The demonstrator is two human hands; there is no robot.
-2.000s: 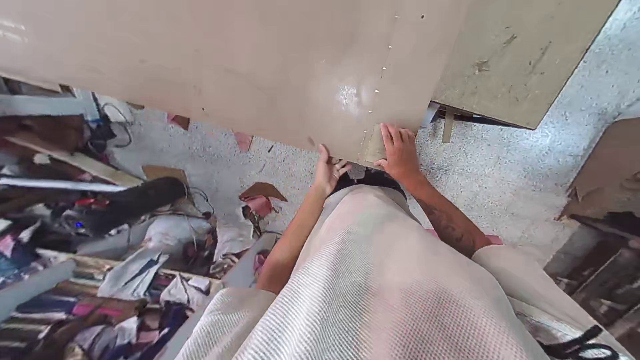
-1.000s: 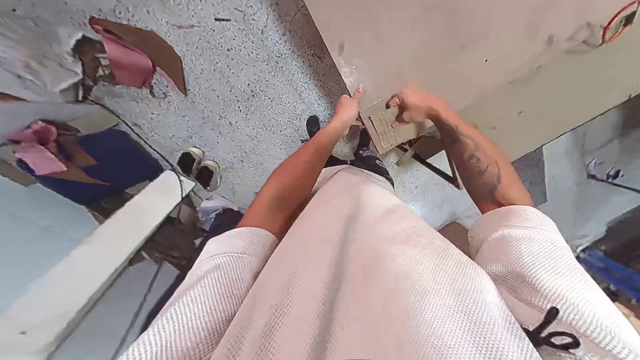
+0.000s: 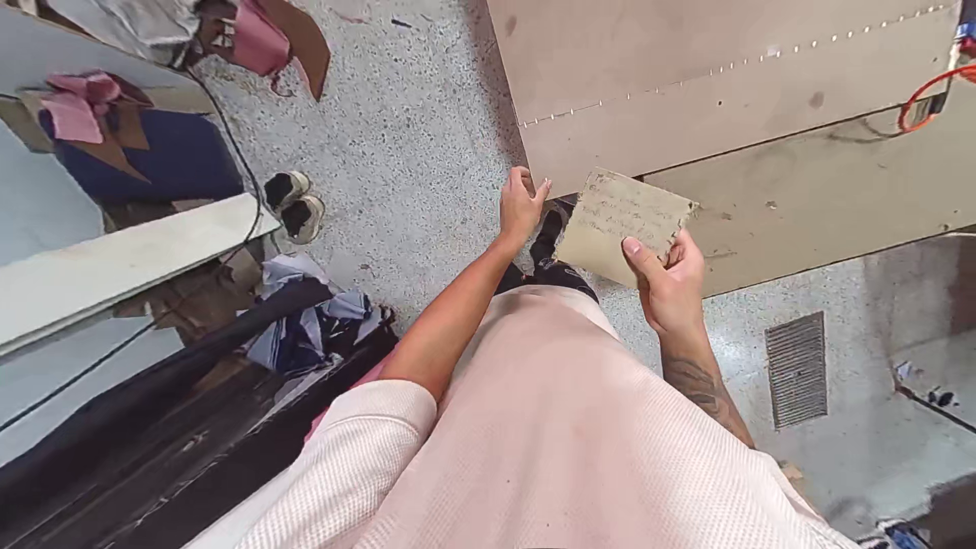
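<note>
My right hand [image 3: 675,282] holds a rectangular tan card [image 3: 621,221] by its lower right edge, with the thumb on its face and the fingers behind. The card is tilted and bears handwriting. It hangs over the near edge of a large tan panel [image 3: 648,61]. At the panel's near left corner is my left hand [image 3: 524,204], its fingers curled and touching or nearly touching the edge; whether it grips the panel I cannot tell. A line of small pale marks runs across the panel.
A darker board [image 3: 823,183] lies beside the panel. An orange-red hose [image 3: 907,114] loops at the right. Shoes [image 3: 293,206], a black cable [image 3: 229,137] and fabric scraps [image 3: 313,320] lie left. A metal grate [image 3: 797,370] is set in the speckled floor.
The card, which lay at the panel's corner under my right hand one second ago, is now lifted in that hand. The view has swung far from the earliest frame.
</note>
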